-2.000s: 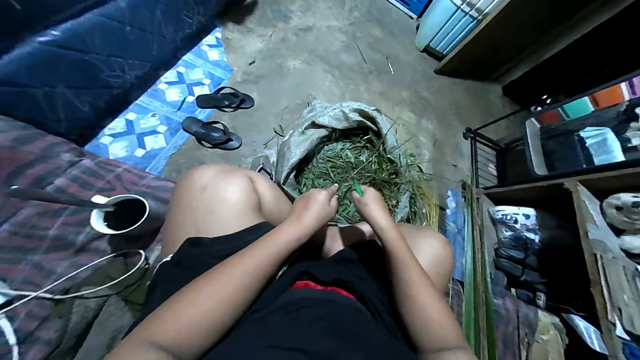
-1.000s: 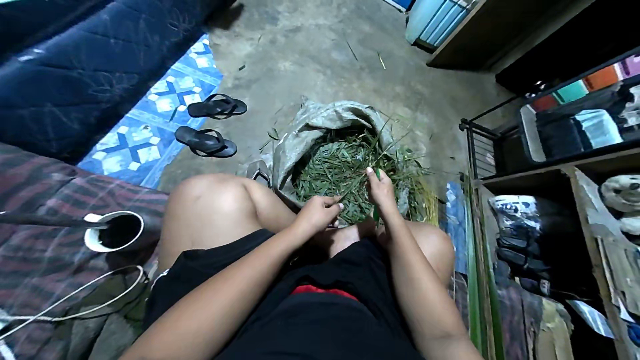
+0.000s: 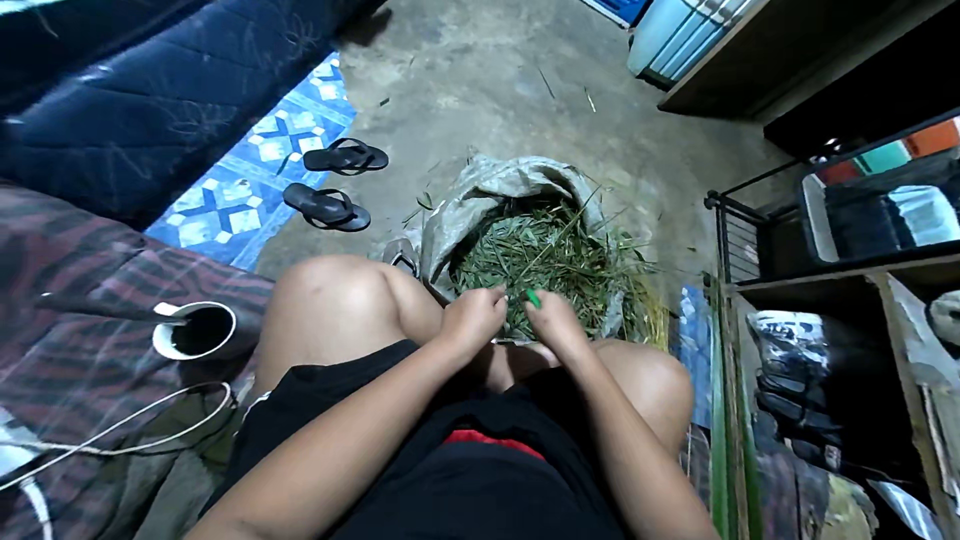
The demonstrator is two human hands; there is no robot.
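Note:
A pale woven sack (image 3: 450,232) stands open on the floor just past my knees, filled with cut green leaf strips (image 3: 525,247). Over its near edge, my left hand (image 3: 476,315) has its fingers closed together at a thin piece of leaf, which is hard to make out. Close to its right, my right hand (image 3: 553,319) is closed on a small bright green object (image 3: 533,298); most of it is hidden in the fist, so its kind cannot be told. A small gap separates the two hands. Long green leaf blades (image 3: 720,420) lie to the right of my leg.
A white mug (image 3: 196,330) of dark liquid, with a handled utensil (image 3: 105,307) across its rim, stands on the patterned cloth at left beside a white cable (image 3: 180,427). Black flip-flops (image 3: 328,208) lie beyond my left knee. An open shelf (image 3: 825,277) stands at right.
My right hand was raised a little farther over the sack one second ago and is now lower, close to the left. The bright green object shows again, as it did two seconds ago.

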